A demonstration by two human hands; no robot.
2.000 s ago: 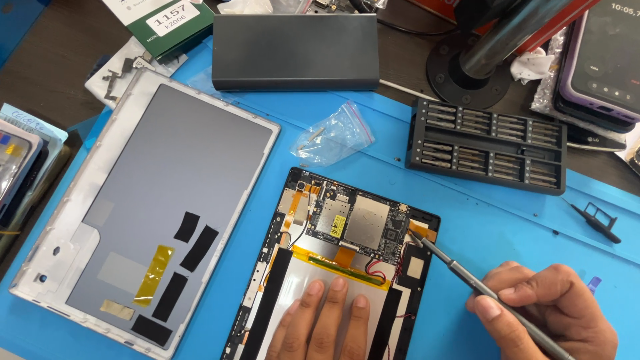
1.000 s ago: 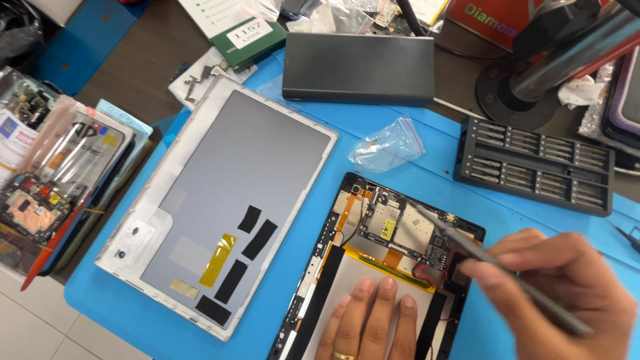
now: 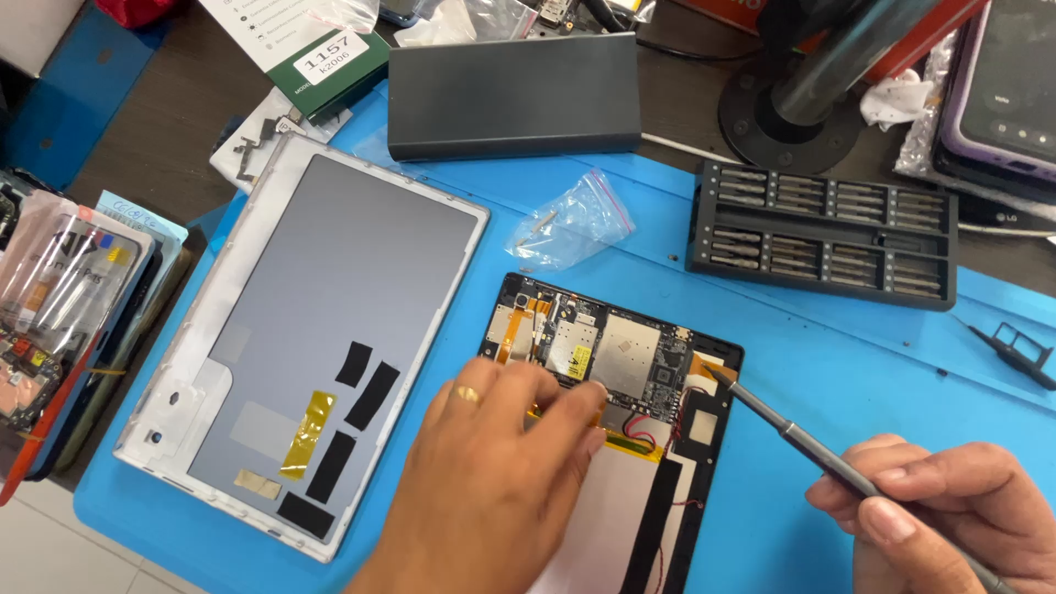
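Observation:
An opened tablet [image 3: 631, 355] lies on a blue mat, its circuit board, battery and thin red wires exposed. My left hand [image 3: 503, 454] is over its left side, thumb and fingertips bent together at the lower edge of the board; whether they pinch something is hidden. My right hand [image 3: 932, 503] grips a grey precision screwdriver [image 3: 813, 441], whose tip is at the orange flex cable [image 3: 709, 371] near the tablet's upper right corner. The tablet's back cover [image 3: 355, 247] lies inside up to the left, with black and yellow tape strips on it.
Beyond the tablet are a small plastic bag [image 3: 573, 223] holding metal bits, a screwdriver bit case [image 3: 825, 235] and a dark grey box [image 3: 511, 95]. A round black stand base [image 3: 788, 115] is behind the case. A SIM tray [image 3: 1011, 351] lies far right; bagged phone parts [image 3: 70, 272] are stacked far left.
My left hand has lifted from lying flat on the battery and moved up to the board's lower edge, fingers bent. The screwdriver tip has moved from the board's top to the orange flex cable.

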